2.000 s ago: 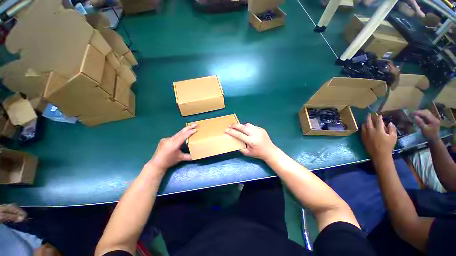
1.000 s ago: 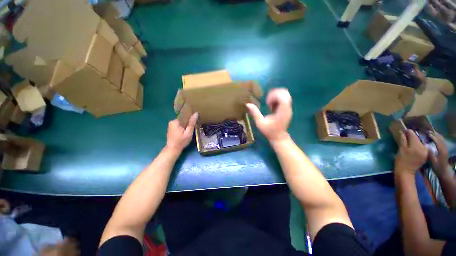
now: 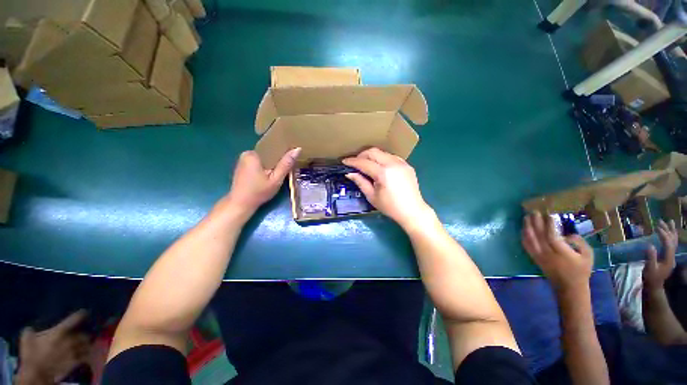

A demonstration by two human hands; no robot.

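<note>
An open mailer box (image 3: 340,133) lies in front of me with its lid and rounded ears standing up. Inside are a black cable (image 3: 324,172), a dark power adapter (image 3: 351,203) and a flat greyish unit (image 3: 312,197) at the left. My left hand (image 3: 260,179) is at the box's left side, thumb by the lid's left flap. My right hand (image 3: 384,180) reaches into the box with its fingers on the cable; whether it grips it cannot be told. A closed mailer box (image 3: 315,76) shows behind the lid, partly hidden.
Stacked empty mailer boxes (image 3: 113,68) stand at the left, with a light blue patch (image 3: 54,103) beside them. At the right, another person's hand (image 3: 558,252) is at an open box. A black cable pile (image 3: 612,129) lies near a whitish rack leg (image 3: 636,59) and a larger carton (image 3: 640,84).
The box was shut between my hands, then its lid was opened. My right hand has moved from the air beside the lid down into the box. The view has shifted too.
</note>
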